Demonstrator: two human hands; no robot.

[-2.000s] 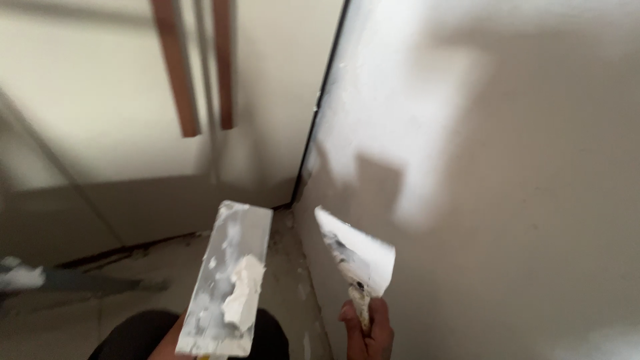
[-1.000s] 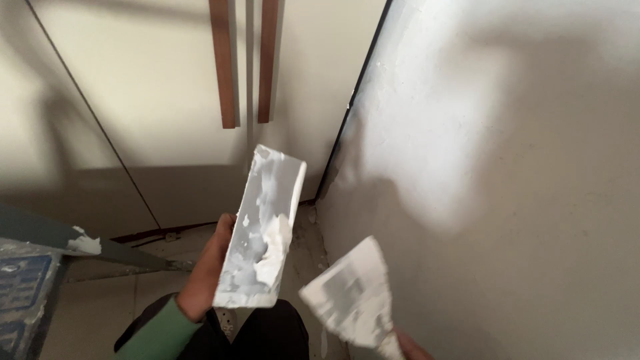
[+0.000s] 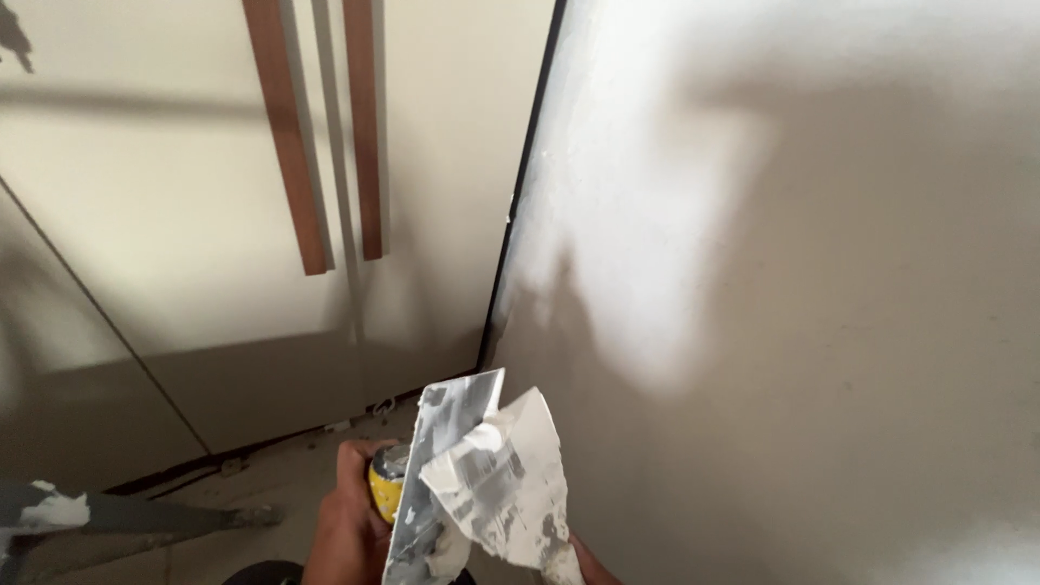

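My left hand (image 3: 353, 508) grips the yellow and black handle of a rectangular steel plastering trowel (image 3: 443, 431), whose plate is smeared with white filler. A lump of filler (image 3: 448, 552) clings low on the plate. At the lower centre, my right hand (image 3: 591, 562) holds a wide putty knife (image 3: 520, 487) by its filler-crusted handle; most of that hand is hidden or out of view. The putty knife's blade overlaps the trowel's right edge, with a dab of wet filler between them. Both tools are held in front of the corner beside the wall (image 3: 812, 341).
Cream cabinet doors (image 3: 439, 162) with long brown handles (image 3: 284, 138) stand at the left, bordered by a black edge strip (image 3: 528, 146) against the wall. A grey metal leg (image 3: 146, 512) spotted with filler lies across the lower left, above the tiled floor (image 3: 268, 479).
The putty knife, apart from the trowel a second ago, has come up against its plate. The trowel has turned, so its yellow handle shows. The view has shifted somewhat.
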